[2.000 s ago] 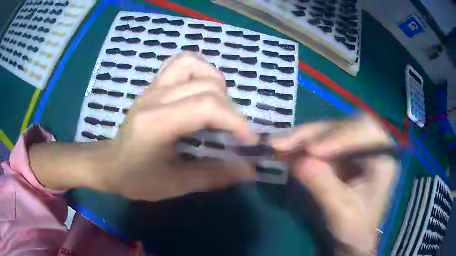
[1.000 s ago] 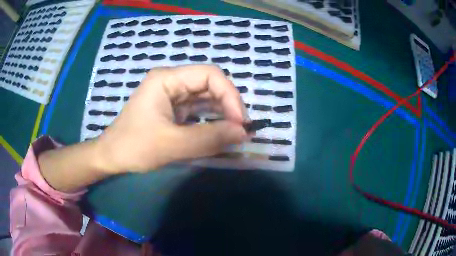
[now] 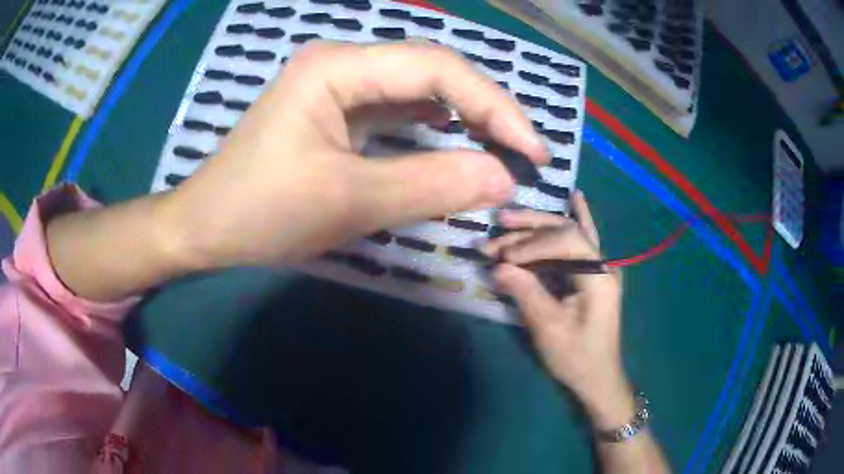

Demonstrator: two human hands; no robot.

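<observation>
My left hand [image 3: 324,157] is in the middle of the view, above the white foam tray [image 3: 190,116], and pinches a small black part [image 3: 518,165] between thumb and fingers. The tray holds rows of black parts, with a few beige empty slots near its front edge. My right hand [image 3: 564,287] is right of and below the left, over the tray's front right corner. It holds a slim black pen-shaped tool [image 3: 583,267], with a red cord [image 3: 652,252] running from its rear end. The tool's tip is blurred.
A partly filled tray [image 3: 88,46] lies at the far left, stacked trays with black parts [image 3: 680,116] at the far right, and more stacked trays [image 3: 773,398] at the lower right. A calculator [image 3: 788,190] lies at the right. Blue, red and yellow tape lines cross the green mat.
My right hand, out of view one second ago, is back in view with the pen-shaped tool. My left hand has moved up and right, now with the black part lifted over the tray.
</observation>
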